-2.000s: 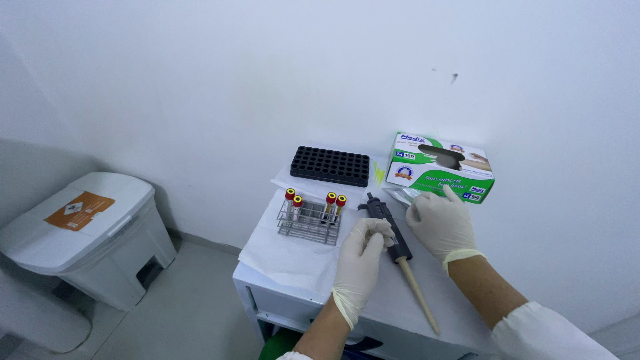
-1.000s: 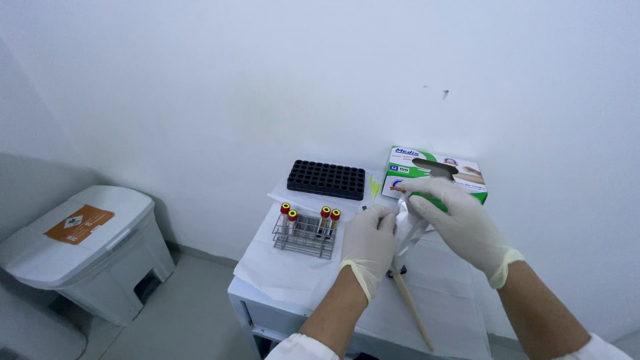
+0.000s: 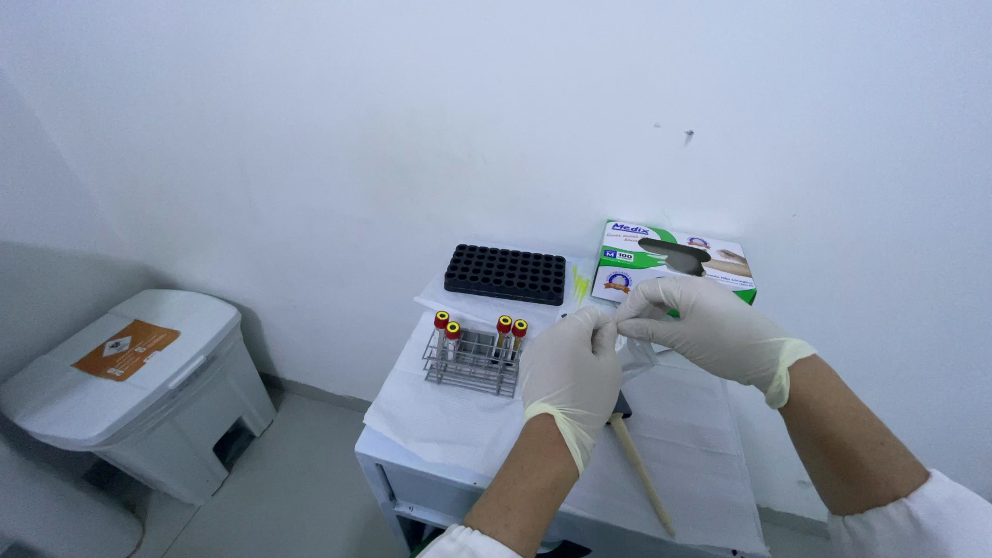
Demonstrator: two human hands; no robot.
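Observation:
My gloved left hand and gloved right hand meet at the fingertips above the table, pinching a small clear plastic bag between them. The bag hangs mostly under my right hand. Beneath my hands lies a micropipette, its dark body largely hidden and its beige shaft pointing toward the front edge. Left of my left hand stands a wire test tube rack holding several tubes with red and yellow caps. Behind the rack sits a black tube rack with round wells.
A Medix glove box stands against the wall behind my right hand. White paper covers the small white table. On the floor at the left is a white lidded bin with an orange label.
My right hand has come over beside my left, and their fingertips now meet. Two seconds ago the hands were apart, with more of the pipette's dark body showing between them.

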